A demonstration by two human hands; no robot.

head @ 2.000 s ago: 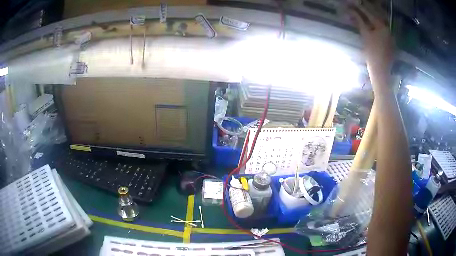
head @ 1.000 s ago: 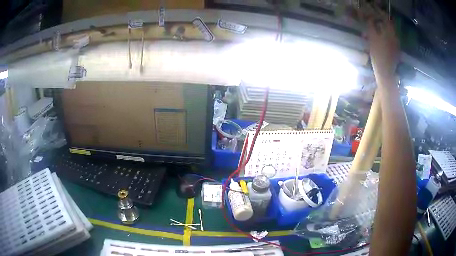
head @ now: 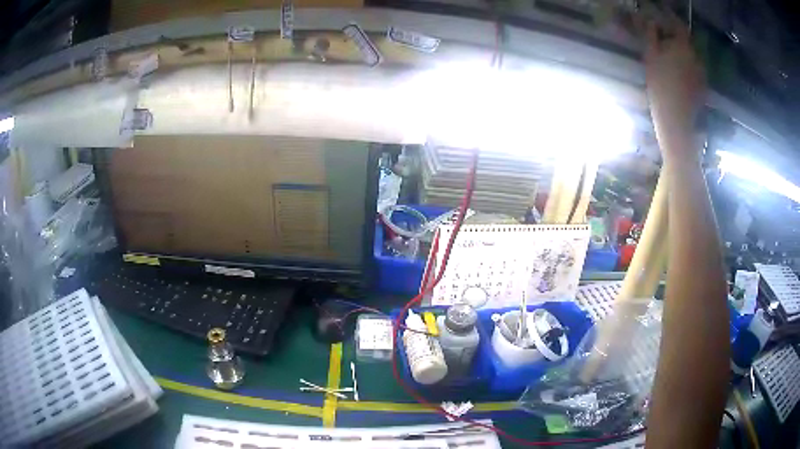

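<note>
My right arm reaches up along the right side. My right hand (head: 674, 66) is at the dark overhead shelf (head: 561, 17), near the top edge. Its fingers are dim and blurred, so I cannot tell whether they hold or touch something. My left hand is not in view. A white foam tray (head: 219, 431) with rows of slots lies at the bottom centre, cut off by the edge. A thin dark tool lies on its right part. A stack of white foam trays (head: 61, 368) is at the lower left.
Behind are a monitor (head: 237, 206), keyboard (head: 202, 302) and calendar (head: 509, 263). Blue bins (head: 491, 377) hold bottles and a white tub. A brass-topped bottle (head: 221, 359), cotton swabs (head: 329, 388) and clear plastic bag (head: 588, 386) are on the mat. A red wire (head: 460, 206) hangs down.
My right hand has moved slightly right and lower at the shelf than two seconds ago. The things on the bench have not moved.
</note>
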